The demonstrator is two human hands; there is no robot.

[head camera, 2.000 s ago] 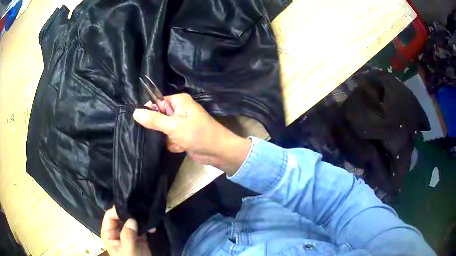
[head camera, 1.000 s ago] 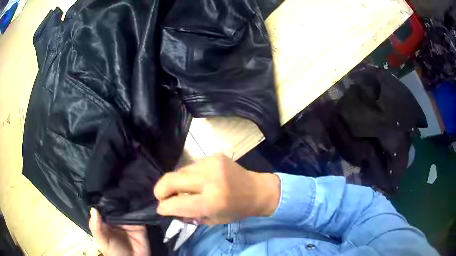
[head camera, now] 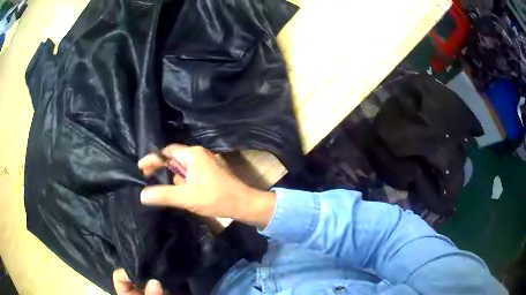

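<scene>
The shiny black jacket (head camera: 219,86) lies wrinkled over the table in front of me. My left hand (head camera: 137,286), cut off by the bottom edge, pinches the jacket's near edge between thumb and fingers. My right hand (head camera: 199,184) is over the jacket, above and right of my left hand, with thumb and forefinger apart. It holds the thread snips (head camera: 176,167), whose reddish grip shows between the fingers; their blades are blurred. Whether the right fingers touch the cloth cannot be told. Dull black cloth shows between the hands.
The pale wooden table (head camera: 346,52) shows around the jacket. Past its right edge are a dark brown garment with small studs (head camera: 427,127), patterned cloth, a red plastic item (head camera: 453,34), a blue item (head camera: 504,106) and green floor (head camera: 490,224).
My right hand has moved up and left from the jacket's near edge, where it was a second ago. The jacket part between my hands has shifted. My left hand still holds near the bottom edge.
</scene>
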